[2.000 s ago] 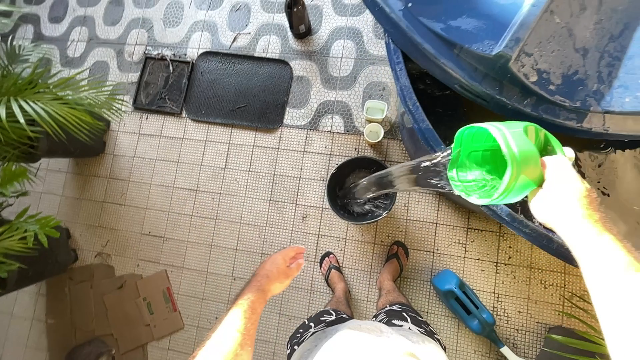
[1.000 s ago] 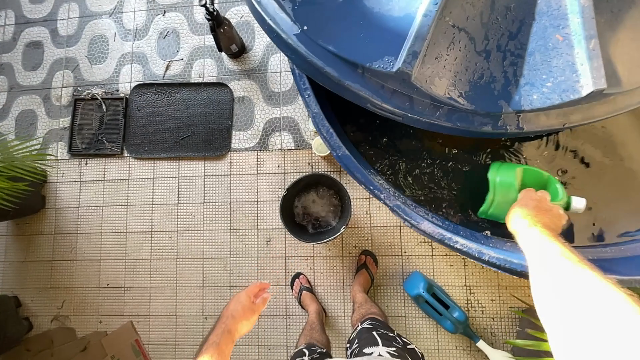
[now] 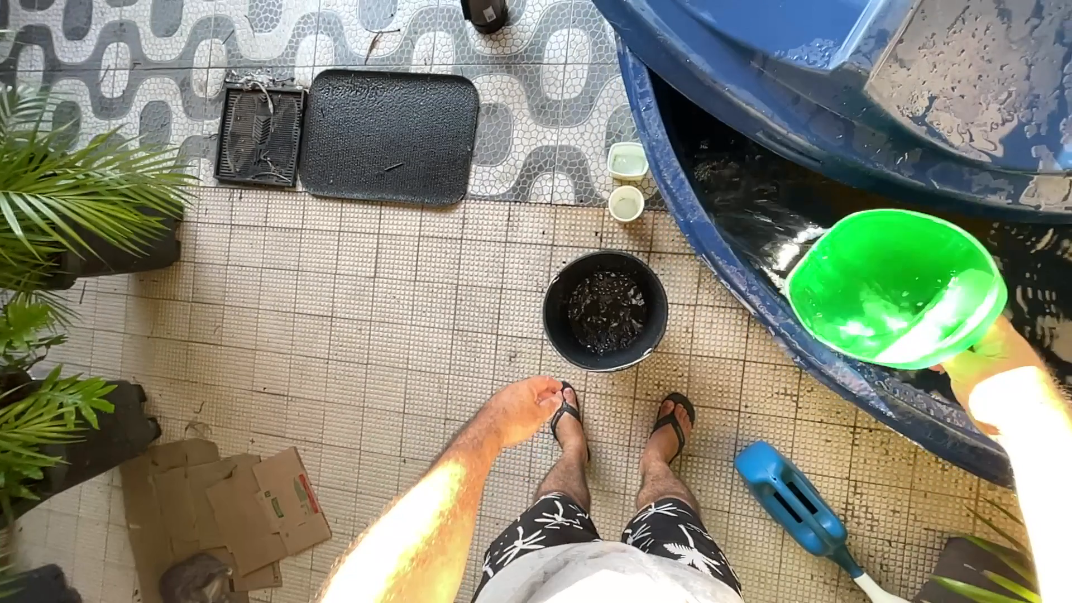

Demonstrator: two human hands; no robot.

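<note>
A green plastic scoop-like container (image 3: 896,285), cut open at its wide end, is in my right hand (image 3: 984,360), over the rim of the blue water tank (image 3: 720,251); its underside and most of my fingers are hidden. Dark water (image 3: 754,197) shows inside the tank. On the tiles in front of my feet stands a black bucket (image 3: 556,314) with dark, rippling liquid in it. Below and left of the bucket, my left hand (image 3: 528,410) hangs with loosely curled fingers and nothing visible in it.
The blue lid (image 3: 754,75) partly covers the tank. Two small tubs (image 3: 626,203) stand beside it. A blue plastic container with a white spout (image 3: 791,498) lies right of my feet. Black mats (image 3: 389,138), potted palms (image 3: 75,201) and flattened cardboard (image 3: 268,502) are further left.
Two seconds ago water poured from the green container into the bucket; one second ago the container was low over the tank's water. Now its open end faces up near the tank's rim.
</note>
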